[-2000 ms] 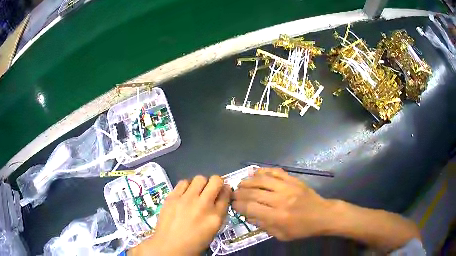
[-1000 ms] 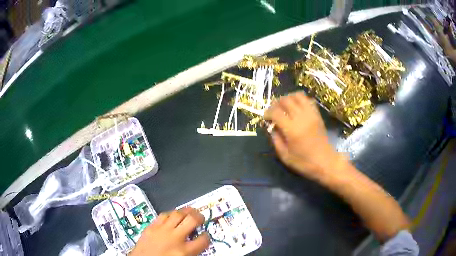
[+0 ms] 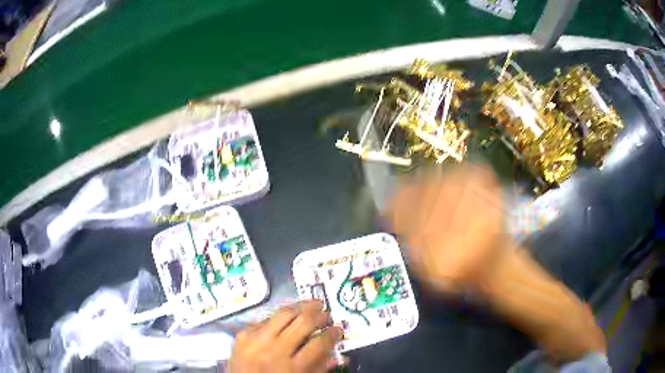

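An open white socket housing (image 3: 405,324) lies in front of me, with a green board, a curved green wire and a brass strip along its upper side. My left hand (image 3: 286,339) grips its lower left edge, and the fingers hide that corner. My right hand (image 3: 445,226) is a blur above the mat, right of the housing and below the loose brass strips with white wires (image 3: 386,155). Whether it holds anything cannot be told.
Two more open housings, upper (image 3: 259,191) and lower (image 3: 255,299), lie at left with bagged cords (image 3: 95,207). Dense brass bundles (image 3: 536,131) lie at upper right. The green belt (image 3: 182,58) and its pale edge rail (image 3: 306,84) run behind.
My right hand left the front housing, reached the loose brass strips, and is now lower, nearer that housing. My left hand stays at the housing. The camera view has shifted.
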